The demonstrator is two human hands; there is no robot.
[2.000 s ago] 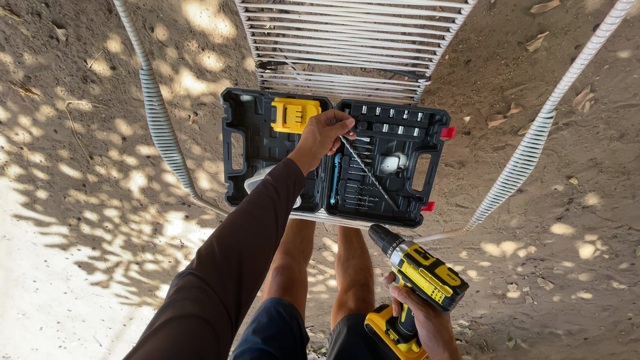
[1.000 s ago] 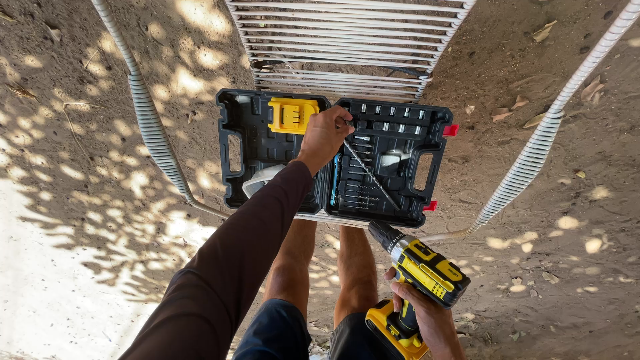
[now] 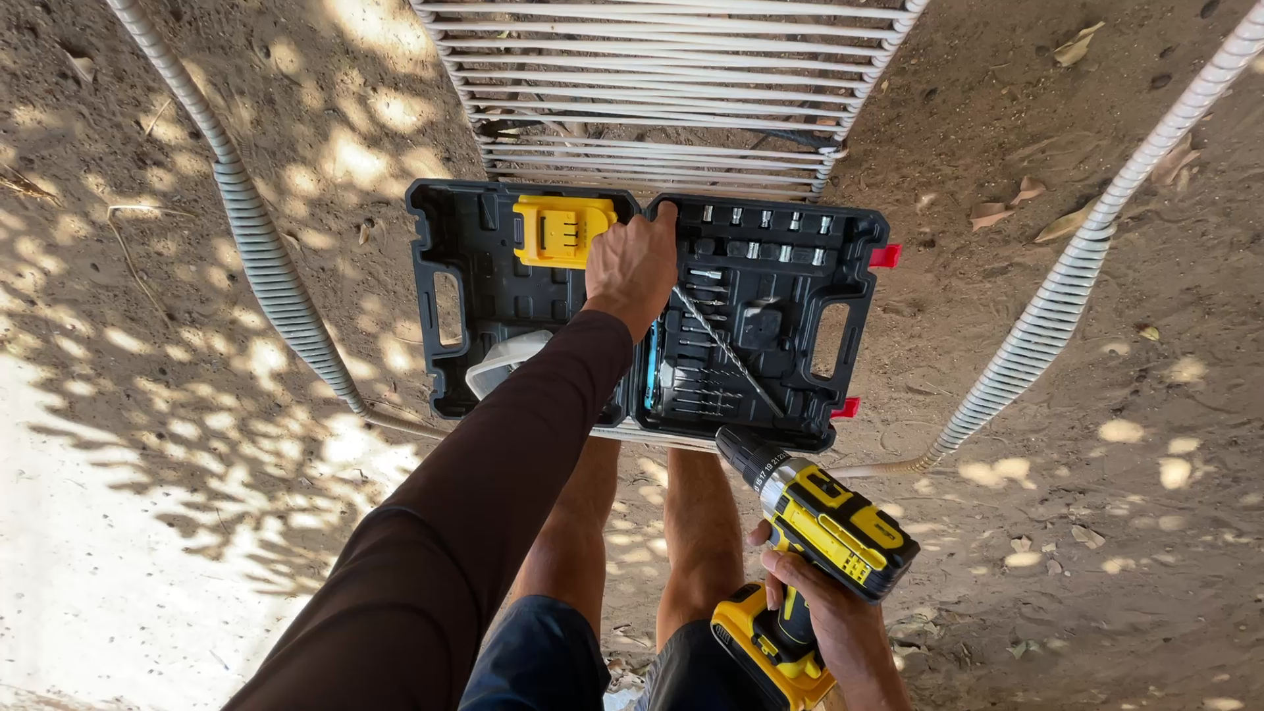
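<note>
My right hand (image 3: 825,602) is closed around the grip of a yellow and black cordless drill (image 3: 825,523), its chuck pointing up and left at the case. My left hand (image 3: 637,259) reaches over the middle of an open black plastic tool case (image 3: 859,296), fingers at the upper edge of the right half; whether they hold anything is hidden. A long twist drill bit (image 3: 731,351) lies slanted across the right half, over small drill bits (image 3: 706,388) and near sockets (image 3: 780,219). A yellow battery pack (image 3: 561,231) sits in the left half, above a whitish plastic piece (image 3: 506,361).
The case rests on a white corded chair (image 3: 652,74), whose curved wrapped armrests (image 3: 281,267) rise on both sides. Red latches (image 3: 885,257) stick out at the case's right edge. Around it is sandy ground with dry leaves (image 3: 1066,223). My legs are below the case.
My left hand has shifted slightly up, its fingertips now at the case's upper middle edge. The long bit, earlier reaching up towards my fingers, now lies below them. The right hand keeps the drill.
</note>
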